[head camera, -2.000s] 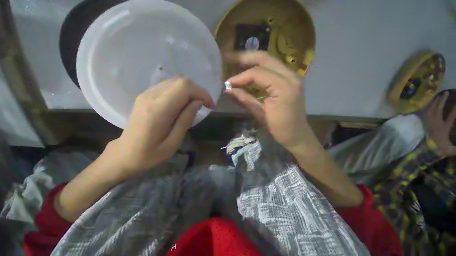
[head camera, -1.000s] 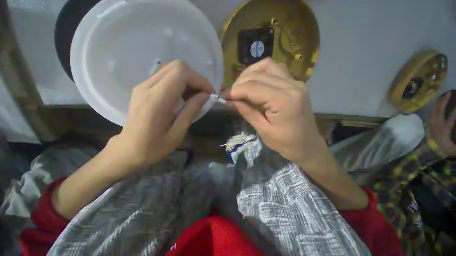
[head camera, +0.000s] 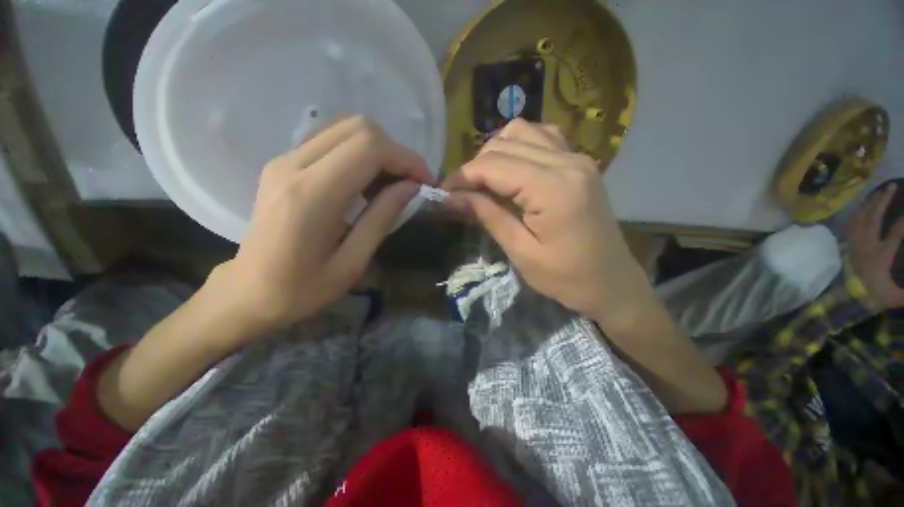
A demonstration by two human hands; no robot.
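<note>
A tiny white fitting [head camera: 434,194] is pinched between the fingertips of both hands, in front of the table edge. My left hand [head camera: 315,223] holds its left end and covers part of the white round dish. My right hand [head camera: 550,213] holds its right end and covers the lower part of the gold base shell. The white disc [head camera: 268,79] lies on the table at the left, open side up. The gold base shell [head camera: 605,69] lies beside it with a black square fan [head camera: 496,89] inside. The fitting's details are too small to tell.
A dark brown cover [head camera: 121,74] shows from under the white disc. A second gold shell [head camera: 828,163] is at the far right, near another person's hand [head camera: 877,243] and checked sleeve [head camera: 823,327]. The pale table's front edge [head camera: 694,230] runs behind my hands. Frayed cloth [head camera: 481,287] is below them.
Two seconds ago the hands were apart, the fitting in my right fingertips. They came together on it one second ago and remain so. The view has shifted slightly.
</note>
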